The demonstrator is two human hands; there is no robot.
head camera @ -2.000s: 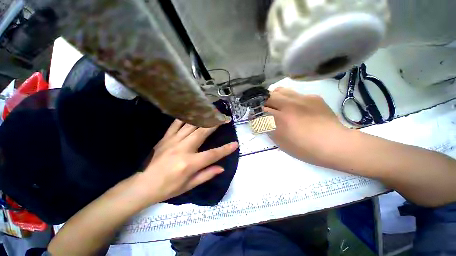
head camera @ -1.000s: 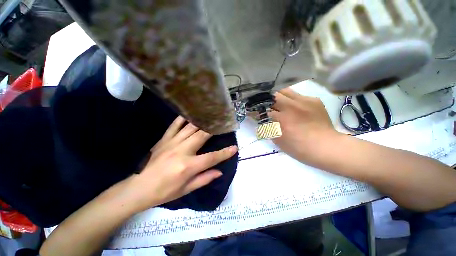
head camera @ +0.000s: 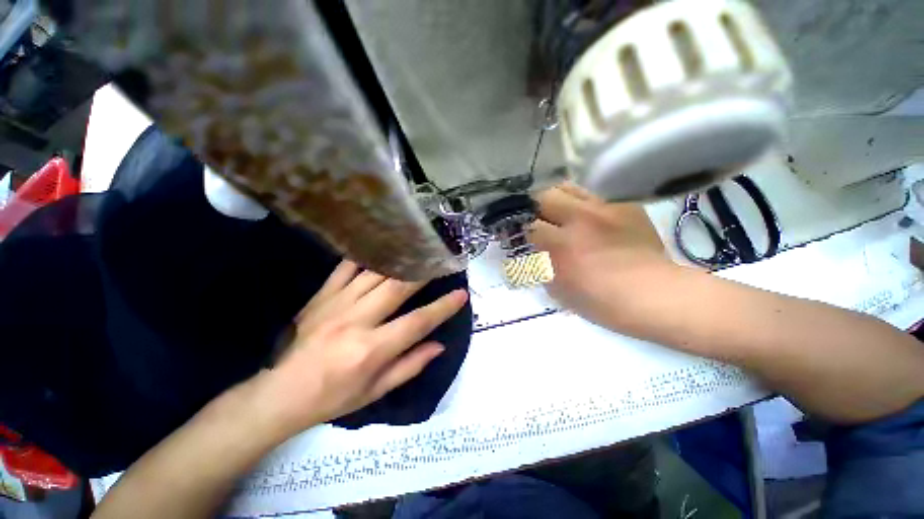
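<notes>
A black garment (head camera: 162, 294) lies bunched on the white table, left of the needle area, with a sheer part at its upper left. My left hand (head camera: 350, 340) lies flat on it with fingers apart, fingertips partly behind the rusty guard. My right hand (head camera: 598, 253) is beside the presser foot (head camera: 461, 235), right of the ribbed brass-yellow block (head camera: 529, 270). Its fingertips are hidden behind the machine parts, so I cannot tell whether they hold anything. The garment's edge runs near the foot.
The rusty guard (head camera: 294, 152) crosses above my left hand. A large cream ribbed knob (head camera: 674, 96) hangs close to the camera. Black-handled scissors (head camera: 729, 223) lie at the right. A white rounded tube (head camera: 233, 195) is at left, with a red basket (head camera: 46, 184) beyond the table.
The view has shifted, moving the guard and knob across the picture. Both hands stay in nearly the same places. The garment has hardly moved.
</notes>
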